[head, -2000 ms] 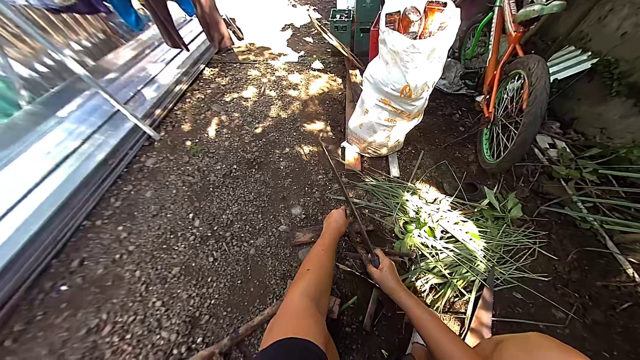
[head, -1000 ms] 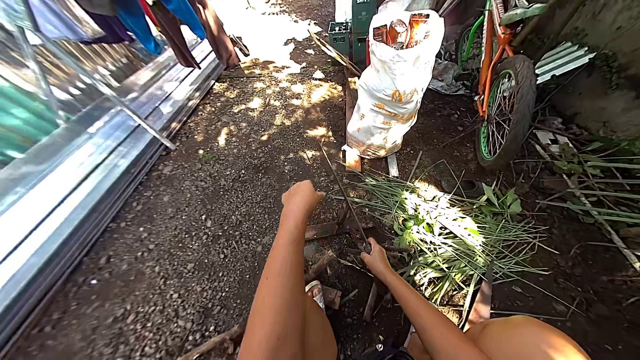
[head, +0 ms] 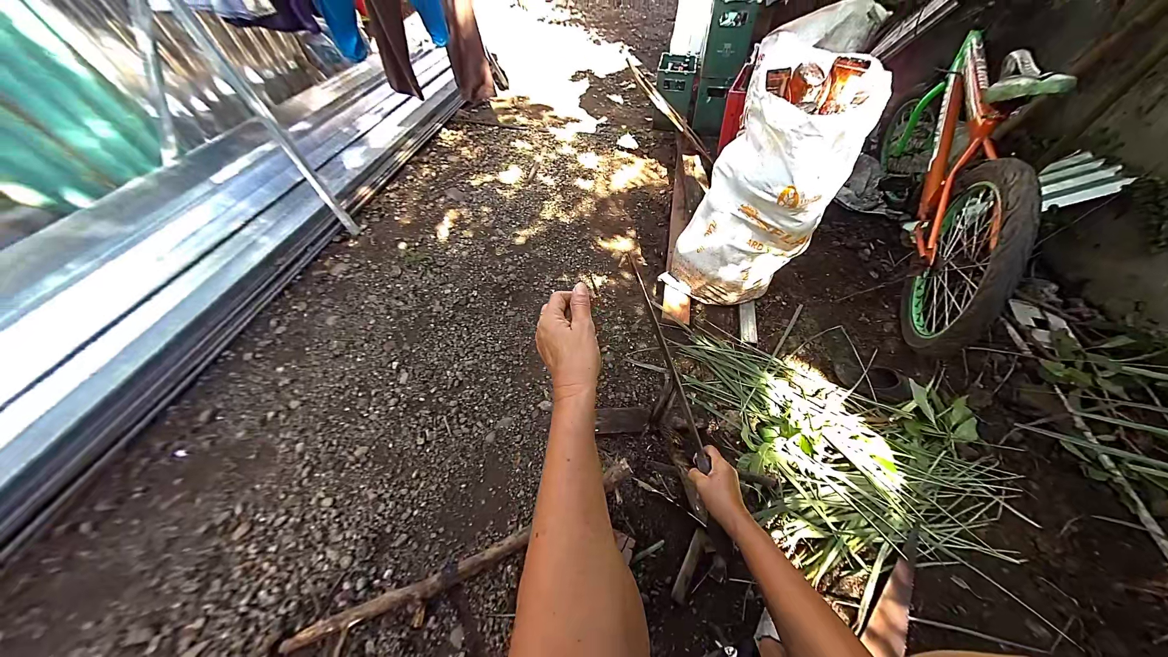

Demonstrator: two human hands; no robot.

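Observation:
My right hand (head: 716, 484) grips the dark handle of a long-bladed knife (head: 664, 351), its thin blade pointing forward and slightly left. My left hand (head: 568, 338) is raised over the gravel, left of the blade, fingers curled with the thumb up; whether something thin is pinched in it cannot be made out. Right of the blade lies a pile of cut long green leaves (head: 821, 438), partly in bright sun. Below my hands, a wooden stick (head: 411, 593) and short wood pieces (head: 689, 566) lie on the ground.
A white woven sack (head: 766, 201) full of brown bottles stands ahead, by green crates (head: 725, 73). An orange and green bicycle (head: 972, 173) leans at the right. Long metal sheets (head: 228, 237) run along the left, under hanging clothes (head: 392, 36). A plank (head: 680, 210) edges the gravel.
My left hand has moved away from the knife, forward and up, from beside the blade two seconds ago. My right hand keeps hold of the handle.

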